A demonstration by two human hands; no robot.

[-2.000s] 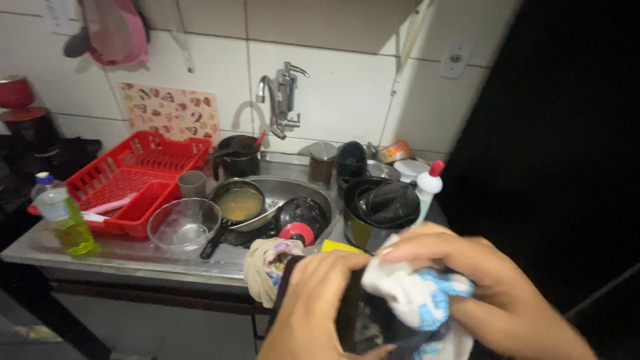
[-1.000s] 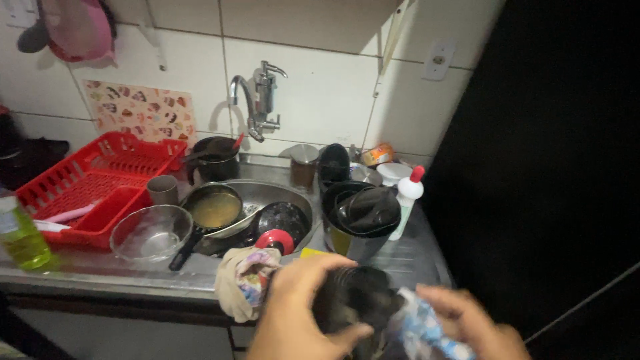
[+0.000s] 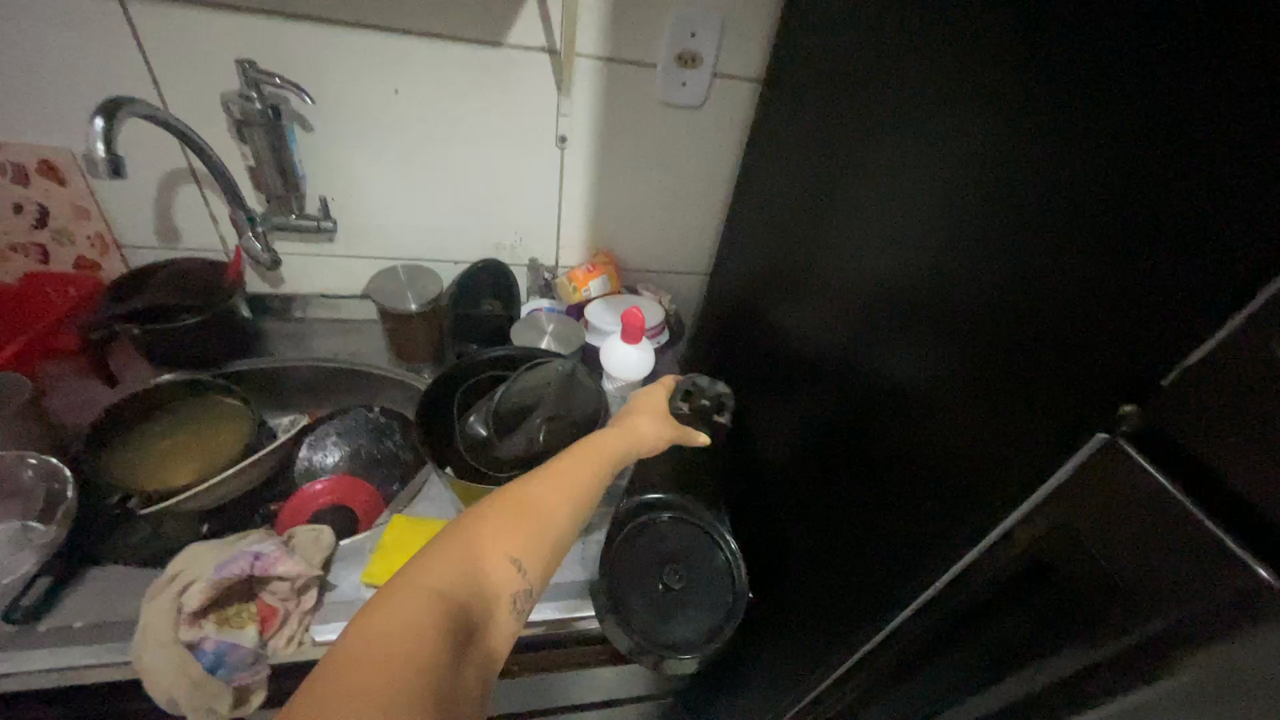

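Note:
My left hand [image 3: 655,425] reaches across from the lower left, its fingers closed on a small black part with a notched end [image 3: 702,402]. Just below that part, a round black lid or vessel base [image 3: 672,578] lies at the counter's right front edge; whether the two are joined, I cannot tell. Left of the hand stands a black pot [image 3: 440,420] with a dark translucent piece [image 3: 535,415] in it. A white bottle with a red cap [image 3: 628,350] is right behind the hand. My right hand is out of view.
The sink [image 3: 330,375] holds a pan of cloudy liquid [image 3: 185,440] and a black lid with a red rim [image 3: 330,505]. A yellow cloth [image 3: 400,550] and a stained cloth [image 3: 235,615] lie along the front. A tall black surface [image 3: 950,250] bounds the right side.
Both hands held a dark object with a white and blue cloth before; now only my left hand shows, stretched out to the right. The cloth and right hand have left view. The view has shifted right.

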